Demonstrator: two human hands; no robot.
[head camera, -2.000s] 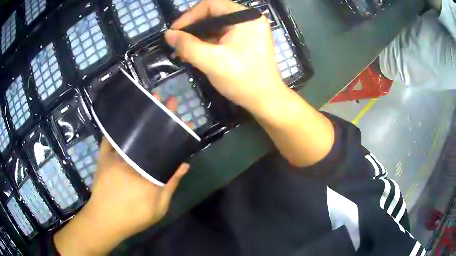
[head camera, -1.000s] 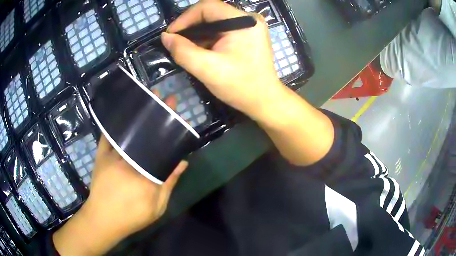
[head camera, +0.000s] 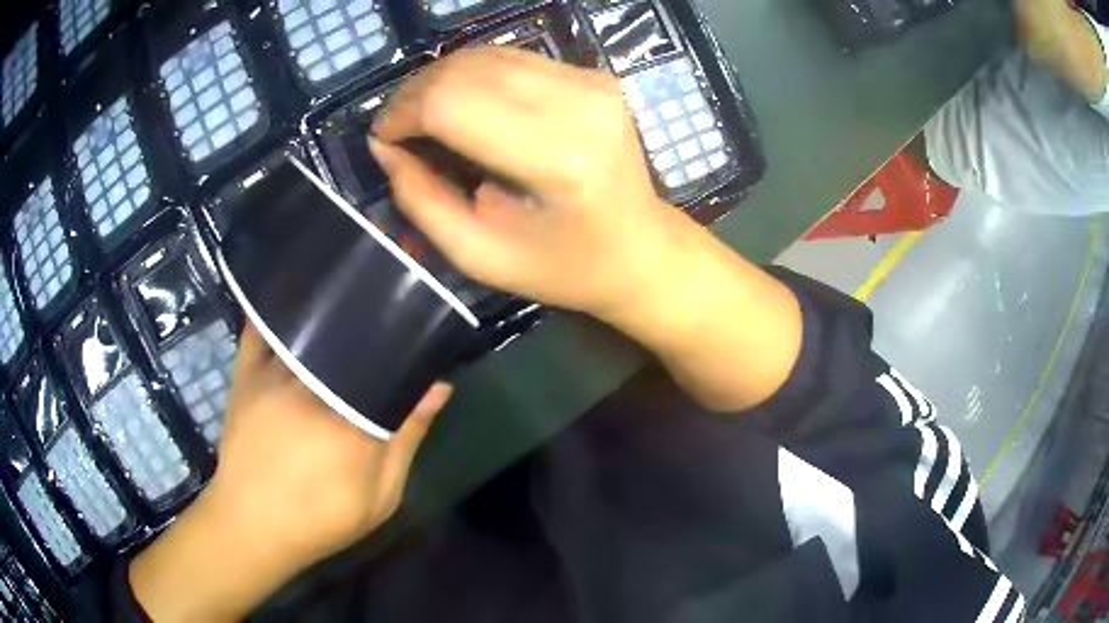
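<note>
My left hand holds a glossy black flexible sheet with white long edges, curled over the tray's lower pockets. My right hand is palm-down above the tray, just right of the sheet, with thumb and forefinger pinched close together. The slim black tool is not visible now; the hand may hide it. Below both hands lies a large black blister tray with rows of keypad units, such as the one at its right end. The unit beneath my right hand is mostly covered.
The tray rests on a dark green bench. Another black tray lies at the top. A person in pale clothing is at the upper right beside a red stool. The grey floor has yellow lines.
My right hand has turned and moved down slightly toward the unit, and the black tool seen across it before no longer shows. My left hand and the sheet have barely moved.
</note>
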